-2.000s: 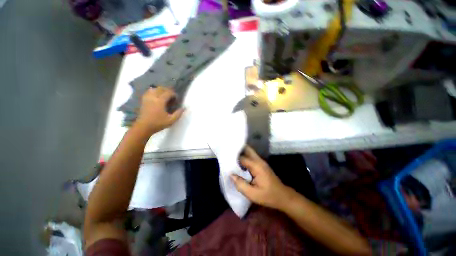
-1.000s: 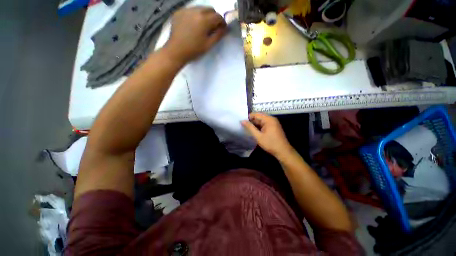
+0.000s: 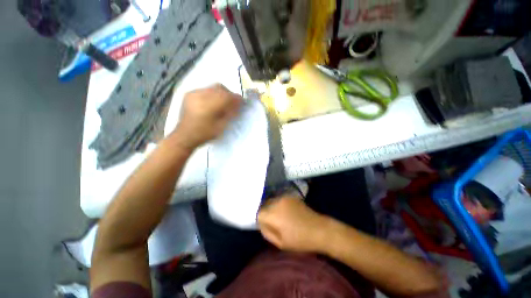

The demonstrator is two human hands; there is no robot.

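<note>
A white curved piece lies at the table's front edge and hangs over it, with a grey piece along its right side, reaching up to the sewing machine's needle area. My left hand, blurred, is closed on the white piece's upper end just left of the needle area. My right hand, blurred, is closed on the lower end of the pieces below the table edge. The fingertips of both hands are hard to make out.
Patterned grey panels lie stacked on the table at the left. Green-handled scissors lie right of the needle area. A dark grey stack sits farther right. A blue basket holding scraps is below right. White cloth hangs below left.
Since one second ago the view has shifted, showing more of the machine head. My right hand is now closed lower on the pieces, and the grey piece shows more along the white one's right side.
</note>
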